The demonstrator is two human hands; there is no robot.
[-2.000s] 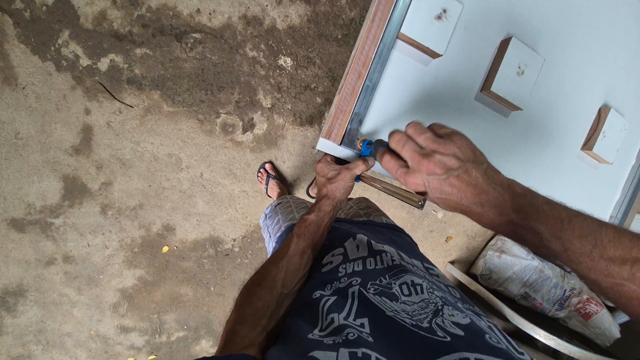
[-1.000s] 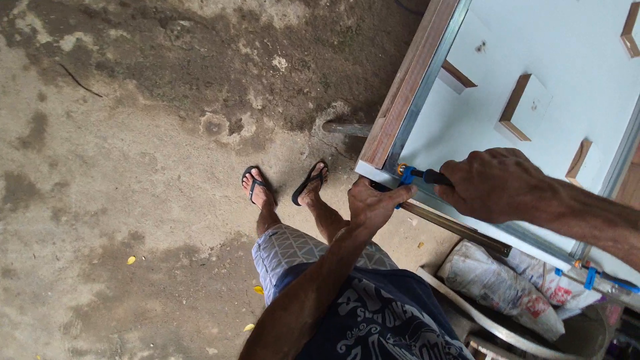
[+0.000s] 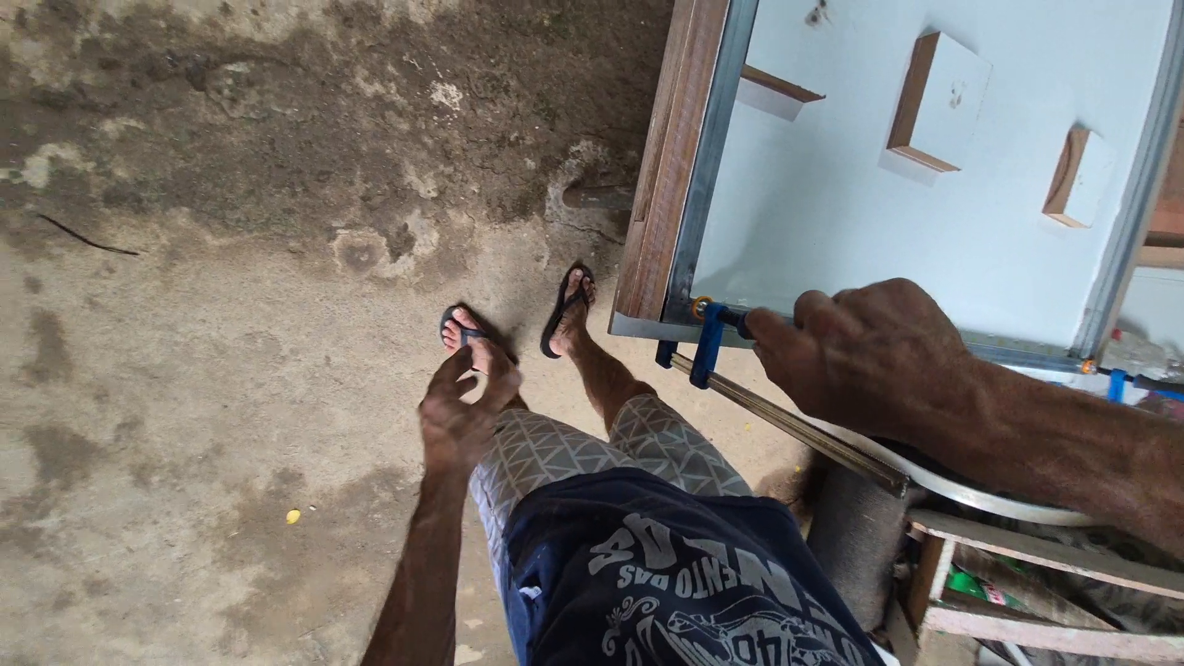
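My right hand [image 3: 856,351] grips the dark handle of a blue F-clamp [image 3: 709,347]. That clamp sits on the near left corner of a metal frame [image 3: 700,199], and its steel bar [image 3: 805,421] sticks out below the frame's edge. My left hand [image 3: 465,407] hangs in the air over the floor, left of the clamp, fingers apart and holding nothing. Inside the frame lies a white panel [image 3: 832,222] bearing several small blocks, one of them a white-faced wooden block [image 3: 939,102]. A second blue clamp [image 3: 1116,385] is at the frame's near right corner.
A wooden board [image 3: 671,157] runs along the frame's left side. My feet in flip-flops [image 3: 561,314] stand on the stained concrete floor [image 3: 231,370]. At the lower right are a wooden crate [image 3: 1027,624], a dark cylindrical object [image 3: 856,536] and a curved light rim [image 3: 971,499].
My left hand has let go of the clamp at the frame corner and moved left, away from it. My right hand has stayed on the clamp handle.
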